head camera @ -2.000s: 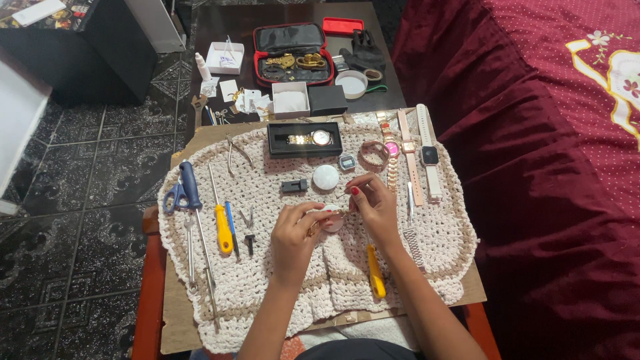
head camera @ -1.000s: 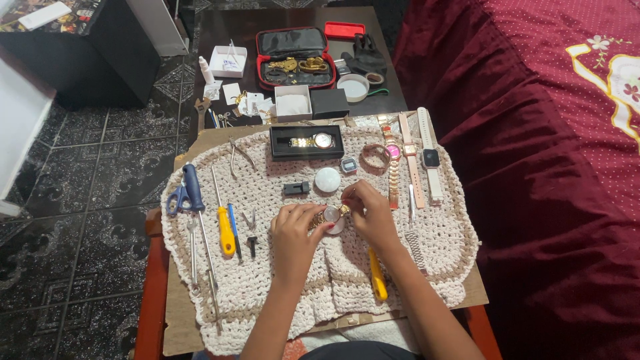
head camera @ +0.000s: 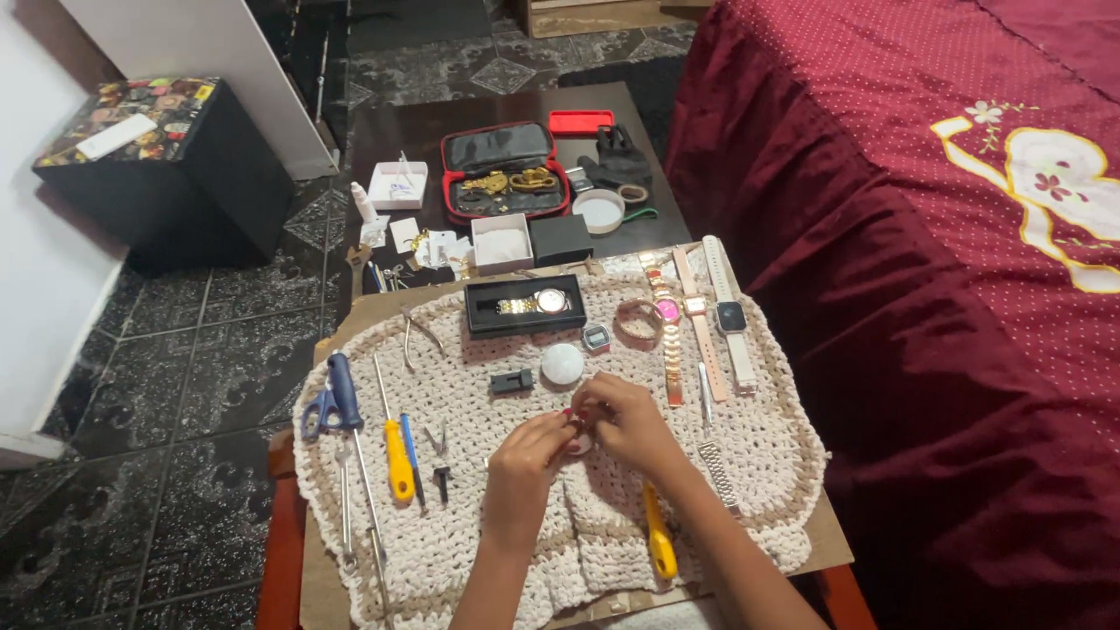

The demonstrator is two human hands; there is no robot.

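Near the middle of the crocheted mat (head camera: 490, 547), my left hand (head camera: 529, 455) and my right hand (head camera: 617, 420) meet with bent fingers around a small wristwatch, mostly hidden by them. A pale round piece (head camera: 579, 444) shows just beneath the fingertips. Beyond the hands lie a white round disc (head camera: 562, 364), a black plastic tool (head camera: 511, 381) and a small square watch case (head camera: 596, 339). A yellow-handled tool (head camera: 658, 534) lies beside my right forearm. Left of my left hand are a yellow-handled screwdriver (head camera: 399, 459), a blue pen-like tool (head camera: 411, 451) and tweezers (head camera: 437, 436).
A boxed gold watch (head camera: 549, 302) stands at the mat's back, pliers (head camera: 420, 337) to its left. Several watches, including a white-strapped smartwatch (head camera: 731, 318), lie right. Blue-handled scissors (head camera: 322, 411) lie left. Behind, a dark table (head camera: 420, 122) holds a red-edged case (head camera: 446, 188).
The hands have drawn closer together around the watch, whose gold part showed between them one second ago. The view has tilted up somewhat.
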